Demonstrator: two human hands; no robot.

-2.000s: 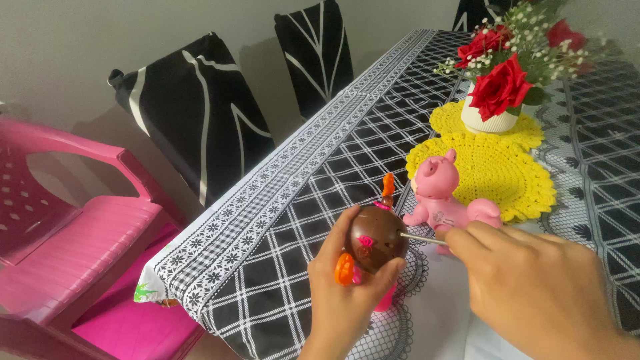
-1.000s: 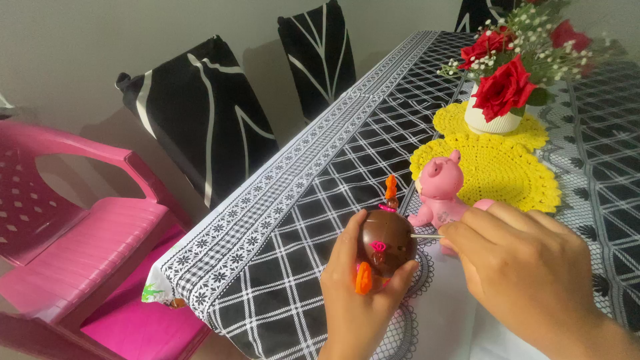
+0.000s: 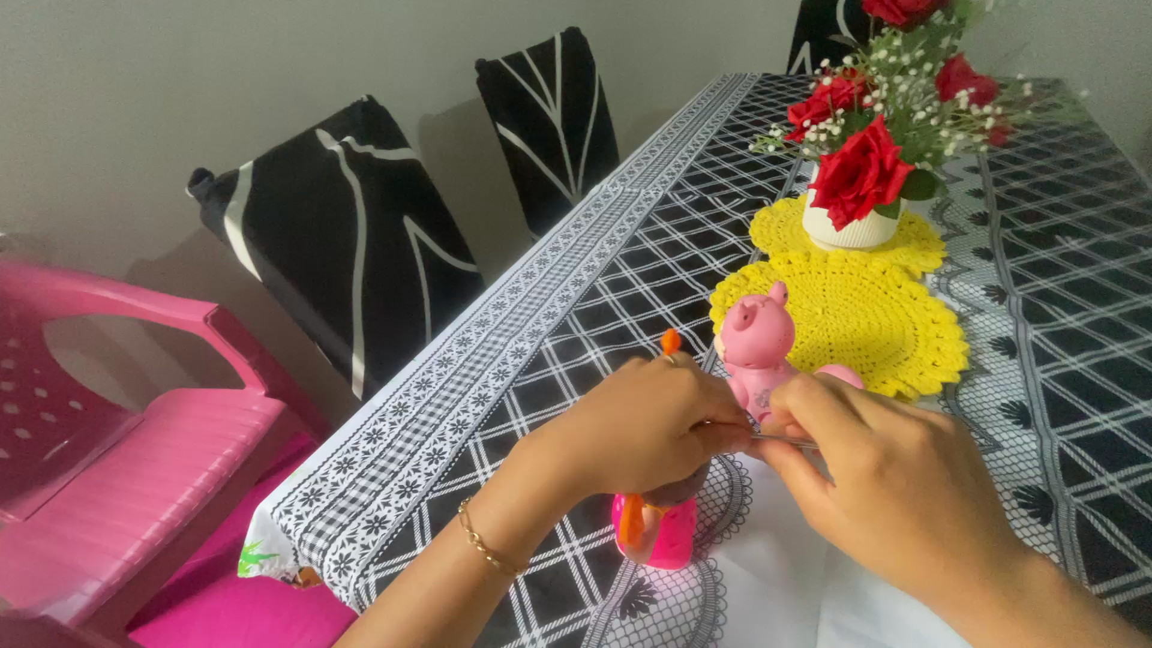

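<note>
Below my left hand point(image 3: 643, 427) stands a small doll point(image 3: 673, 540) with a brown head, orange pigtails and a pink body; the hand hides most of its head. The left thumb and finger pinch the tip of a thin metal tool point(image 3: 783, 440). My right hand point(image 3: 864, 459) grips the other end of that tool, its handle hidden by the fingers. Just behind the hands is a pink toy animal figure point(image 3: 758, 333), partly covered by my right hand.
A white vase point(image 3: 846, 225) of red roses stands on a yellow crocheted mat point(image 3: 846, 315). The table has a black-and-white patterned cloth point(image 3: 576, 360). Black covered chairs point(image 3: 360, 243) line the table's left side, and a pink plastic chair point(image 3: 171, 450) is at left.
My left hand has left its grip around the brown doll head and come over it to the tool's tip. The right hand still holds the tool.
</note>
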